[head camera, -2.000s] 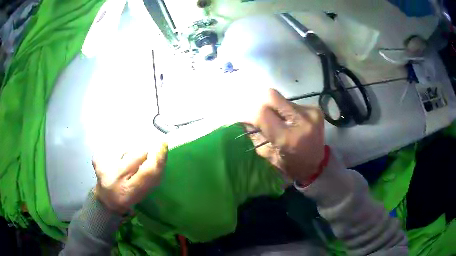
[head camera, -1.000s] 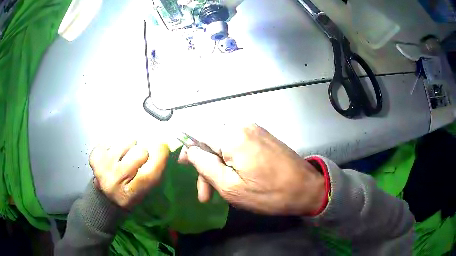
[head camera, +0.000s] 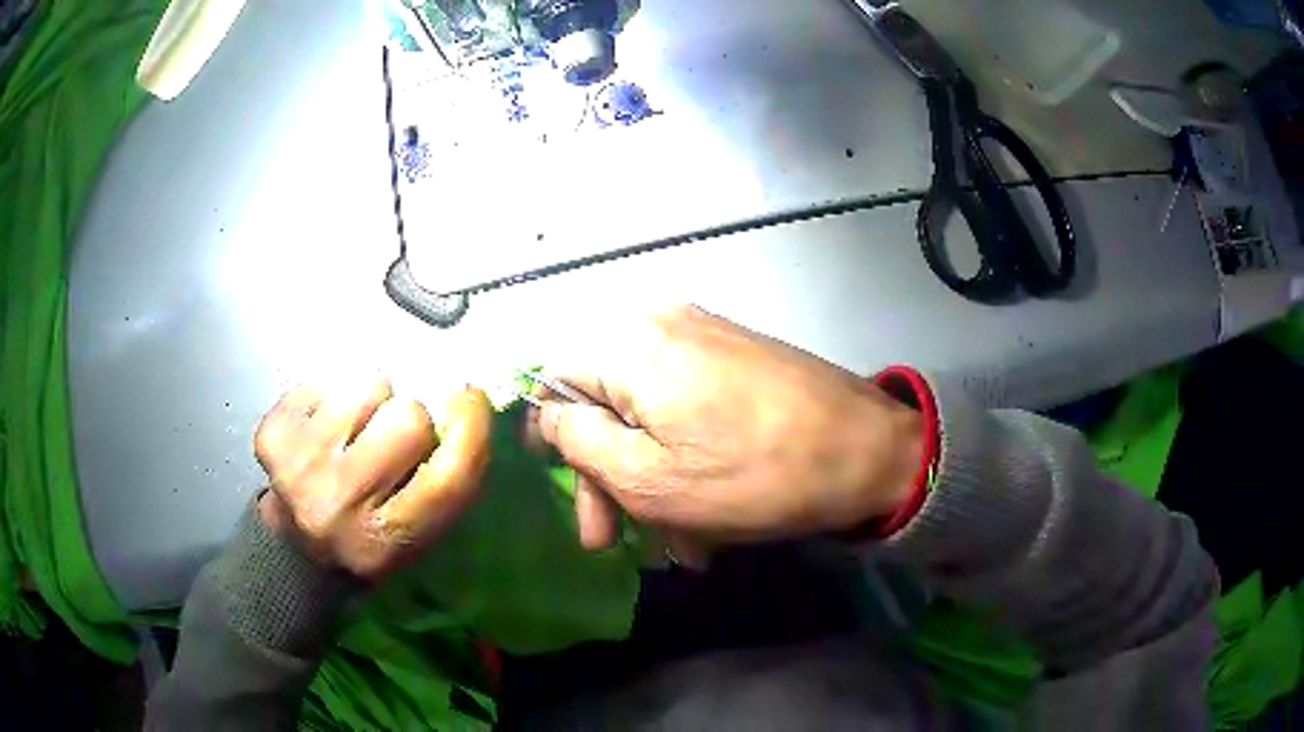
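My left hand (head camera: 375, 465) is closed on the edge of a bright green garment piece (head camera: 551, 565), which hangs down below my hands at the table's front edge. My right hand (head camera: 715, 436) holds a small thin pointed tool (head camera: 561, 388), perhaps tweezers. Its tips are at a small green bit (head camera: 526, 383) of the cloth, just right of my left fingertips. Most of the tool is hidden inside my right hand.
Black-handled shears (head camera: 987, 193) lie at the right of the pale table (head camera: 157, 415). The sewing machine's needle area (head camera: 572, 50) is at the top under bright light. Green cloth (head camera: 36, 358) hangs over the left end. More green cloth (head camera: 1266, 658) is at the lower right.
My right hand has moved left from the cloth's edge to beside my left hand, bringing the tool's tips there. The cloth spread between my hands now hangs lower. The view has shifted slightly.
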